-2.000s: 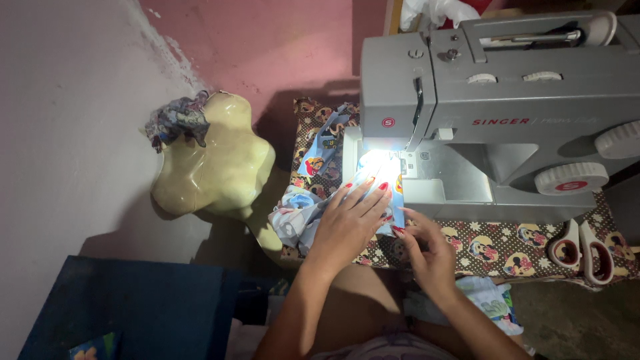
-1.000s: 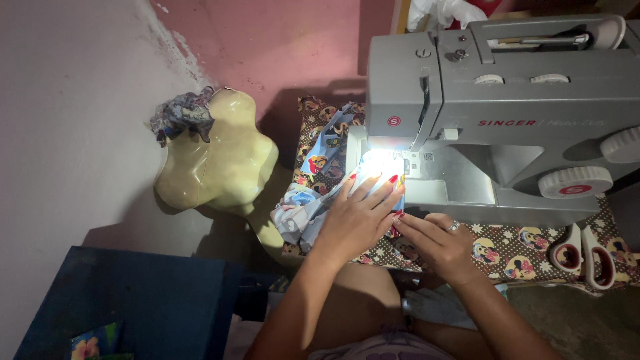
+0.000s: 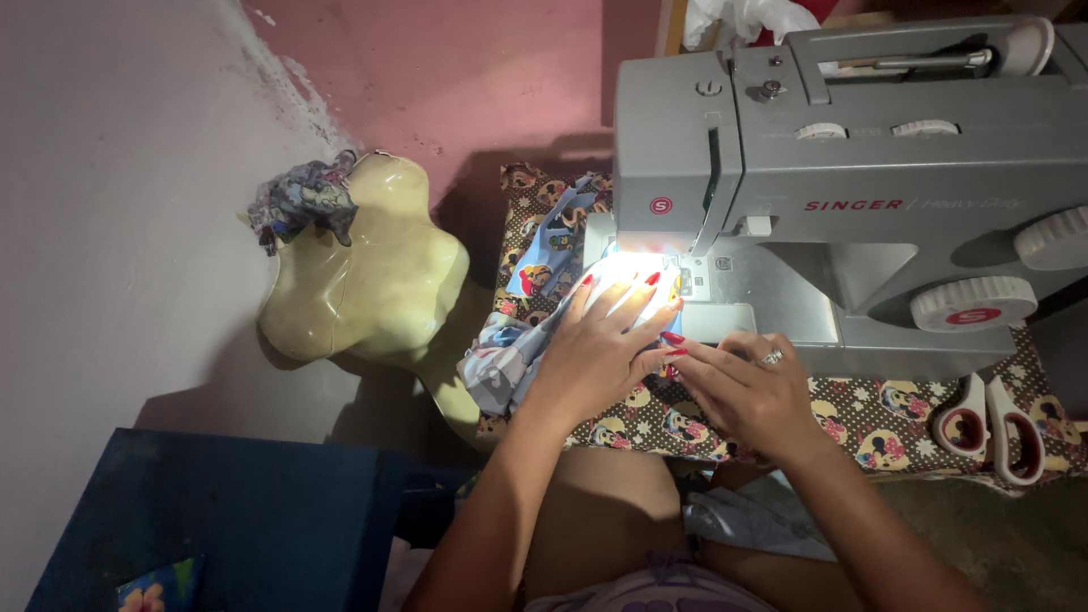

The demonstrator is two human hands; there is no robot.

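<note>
A grey Singer sewing machine [image 3: 901, 170] stands at the right with its lamp lit. Light blue printed fabric [image 3: 510, 353] runs from the left up under the needle area, where glare hides the needle and presser foot. My left hand [image 3: 599, 353] lies on this fabric with fingers spread, pressing it onto the machine bed. Just right of it, my right hand [image 3: 748, 378], with a ring on one finger, pinches the fabric's near right edge; its fingertips meet my left thumb.
White-handled scissors [image 3: 990, 429] lie at the right of the table's patterned cloth [image 3: 884, 433]. A glossy cream mannequin form [image 3: 365, 263] with crumpled fabric [image 3: 306, 200] on it stands at the left. A dark blue box-like surface [image 3: 212, 510] is at lower left.
Two seconds ago my right hand was lower, its fingers less closed on the fabric; it has come up beside my left hand. My left hand stays flat on the fabric.
</note>
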